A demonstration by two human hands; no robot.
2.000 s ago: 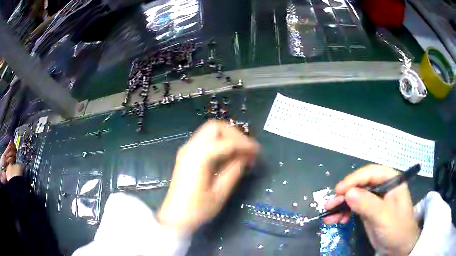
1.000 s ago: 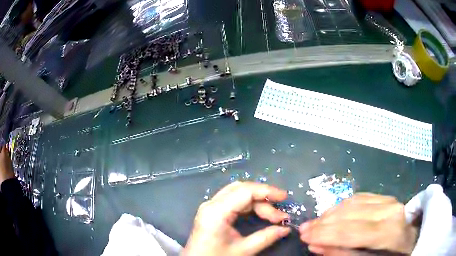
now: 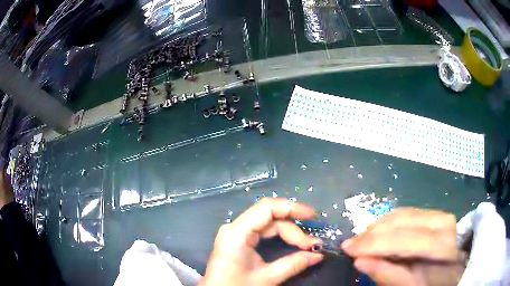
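My left hand (image 3: 263, 246) pinches a small dark ring-like component (image 3: 316, 247) between thumb and forefinger, low in the middle. My right hand (image 3: 405, 246) is just right of it, fingers closed around slim tweezers, whose tip (image 3: 334, 251) reaches to the component; the rest of the tweezers is hidden by the hand. A blue strip with tiny pieces (image 3: 319, 228) lies partly behind my left fingers. A heap of white and pale-blue bits (image 3: 369, 208) lies beyond my right hand.
The long sticker sheet (image 3: 386, 130) lies beyond the hands. Dark components (image 3: 162, 70) are piled at upper left. Clear trays (image 3: 196, 187) lie left. Yellow tape (image 3: 482, 57) and a white roll (image 3: 453, 72) are upper right. Another person's dark sleeve (image 3: 25, 246) is far left.
My left hand has come from near the components down to my right hand, now holding a small component. The tweezers have left the blue strip and meet the component. Little differs since one second ago.
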